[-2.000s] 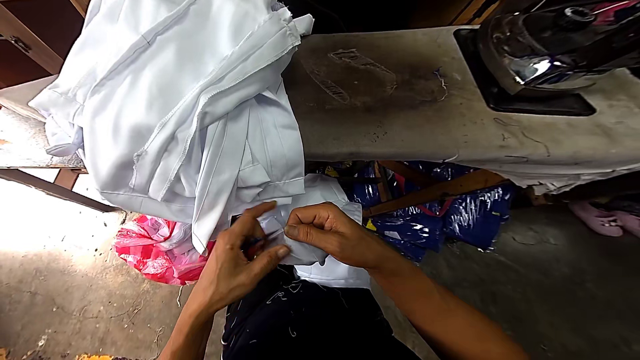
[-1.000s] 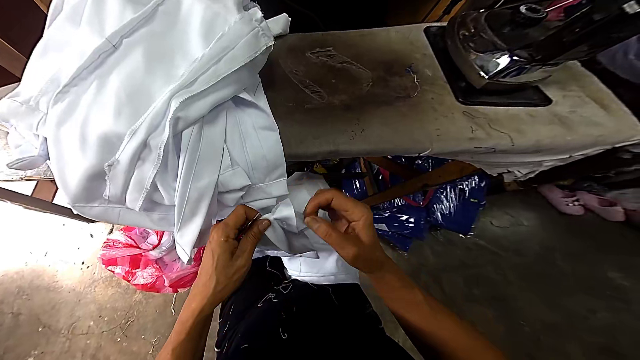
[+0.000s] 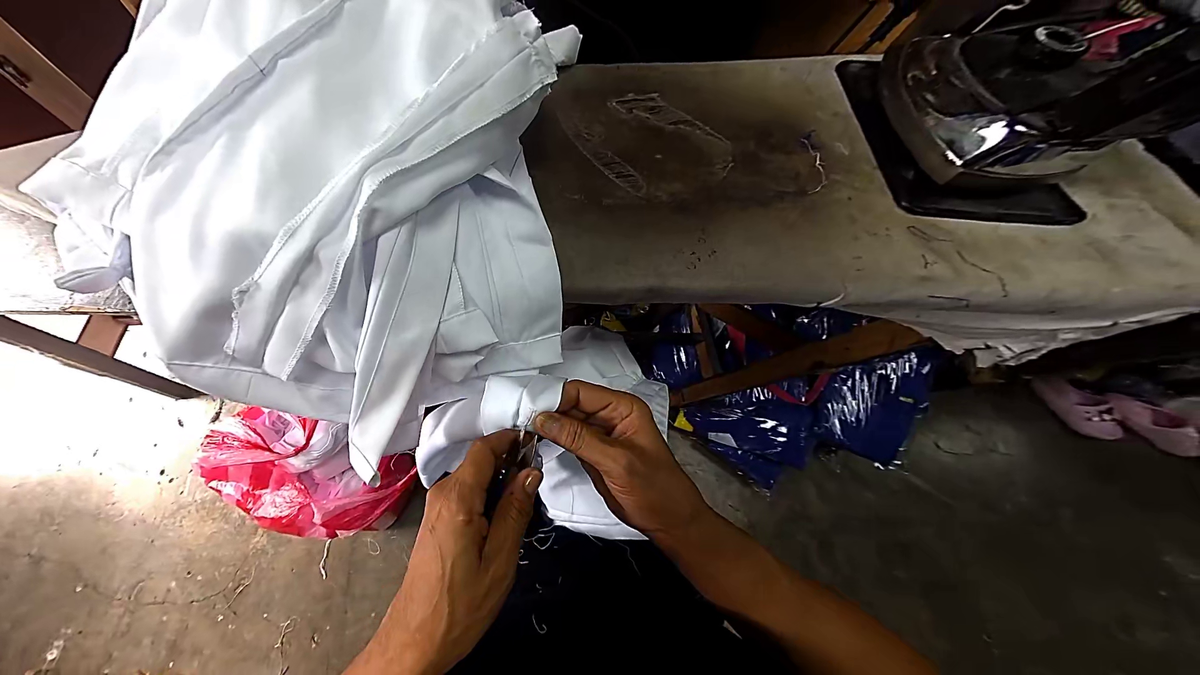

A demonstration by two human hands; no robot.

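My left hand [image 3: 478,525] holds a small metal tool [image 3: 527,452], perhaps thread snips, mostly hidden by the fingers; its tip touches the edge of a white garment part [image 3: 518,398]. Thumb and fingers of my right hand [image 3: 614,445] pinch that same white cloth just right of the tip. The cloth hangs over my dark-clothed lap [image 3: 581,600], where loose threads lie. Behind my hands a large heap of white garments [image 3: 253,187] with overlocked seams rests on the table and drapes over its front edge.
A cloth-covered table [image 3: 675,244] with scorch marks spans the view. An iron [image 3: 994,122] stands on a black rest [image 3: 994,202] at right. Below are a red-and-white plastic bag [image 3: 300,502], blue plastic-wrapped packs [image 3: 769,422], wooden bars [image 3: 806,361] and pink shoes [image 3: 1078,408].
My hands have come closer together at the cloth since one second ago, when they were farther apart. The tool in my left hand now shows at the cloth's edge.
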